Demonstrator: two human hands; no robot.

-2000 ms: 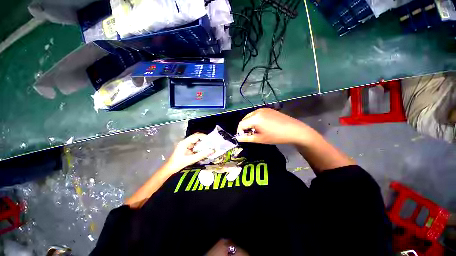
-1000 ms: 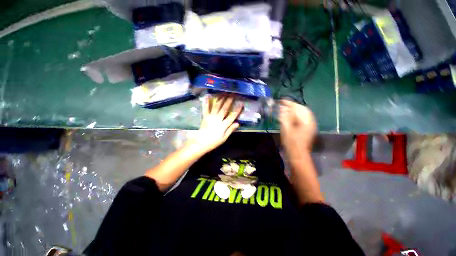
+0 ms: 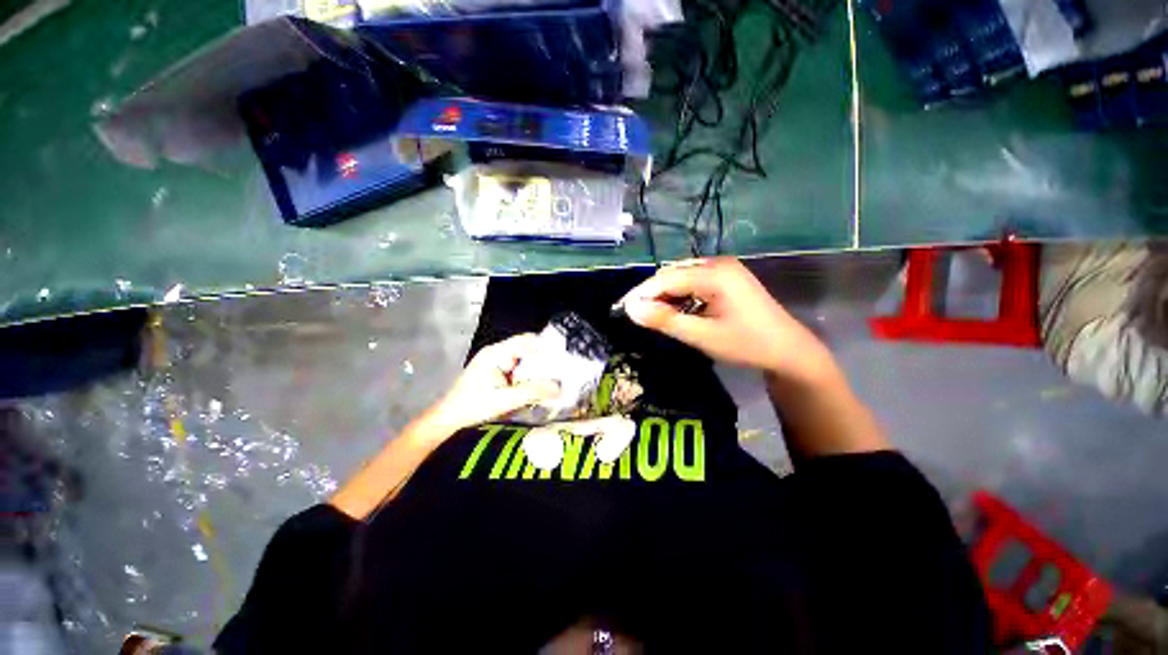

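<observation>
My left hand (image 3: pixel 493 384) holds a keypad phone (image 3: pixel 580 338) in a thin white sleeve (image 3: pixel 564 376) in front of my shirt; the phone's dark end shows at the top. My right hand (image 3: pixel 711 311) is just right of it, fingers pinched on a small dark thing (image 3: pixel 660 307) that is too small to name. On the bench edge ahead stands an open blue retail box (image 3: pixel 544 238) with a white and yellow insert (image 3: pixel 538 205) inside and its printed lid (image 3: pixel 525 124) raised behind. A second dark blue box (image 3: pixel 336 164) lies to its left.
A larger blue inner carton (image 3: pixel 512 49) with a grey flap (image 3: pixel 192 96) stands behind. Black cables (image 3: pixel 717 115) lie right of it. More blue boxes (image 3: pixel 941 45) are at the far right. Red stools (image 3: pixel 961 297) stand on the littered floor (image 3: pixel 282 397), beside a person's pale clothing (image 3: pixel 1104 314).
My hands have come back from the retail box to my chest, with a sleeved phone now in the left. The front box now shows a white and yellow insert. The view has shifted.
</observation>
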